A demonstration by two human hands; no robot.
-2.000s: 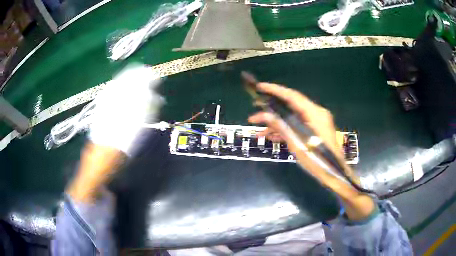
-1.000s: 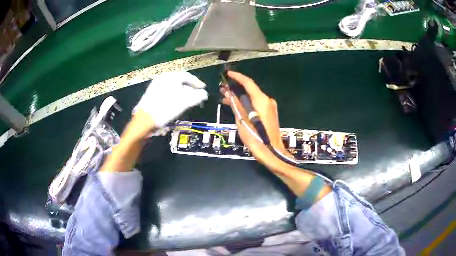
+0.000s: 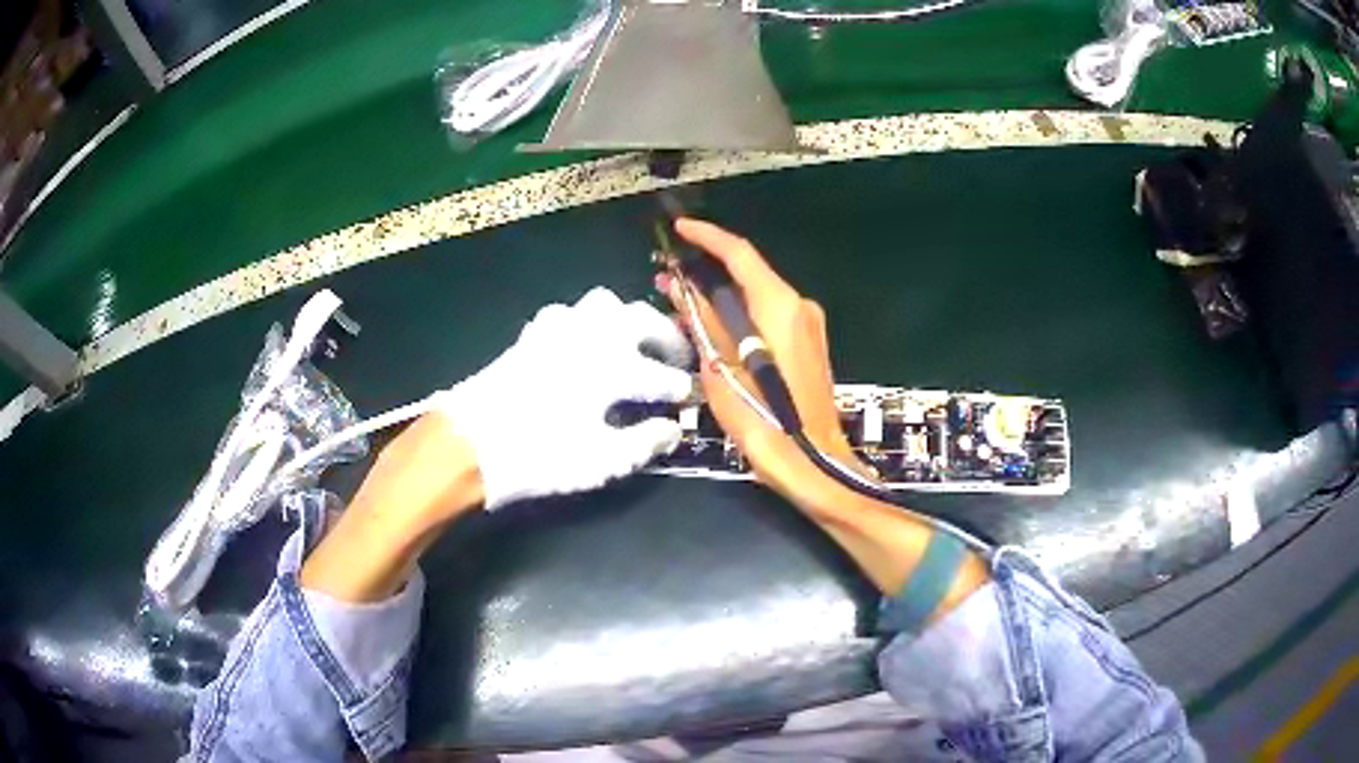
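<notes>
The open white power strip lies lengthwise on the dark green mat, its right part showing crowded parts. My left hand, in a white glove, covers the strip's left end with fingers curled; whether it pinches a wire there is hidden. My right hand, bare, holds the soldering iron with its tip up, beyond the strip and below the hood; a thin pale tube runs along it. The white power cord, partly in a clear bag, lies coiled at the left, and one length runs to my left wrist.
A grey fume hood hangs above the speckled pale rail. Bagged cords lie on the green belt beyond. A small black holder stands at the right. A silvery roll-like edge borders the mat nearest me.
My left hand has moved right and down onto the strip's left end, covering the blue and yellow-green wires. The right hand has stayed nearly still over the last second. Cords on the belt have shifted right.
</notes>
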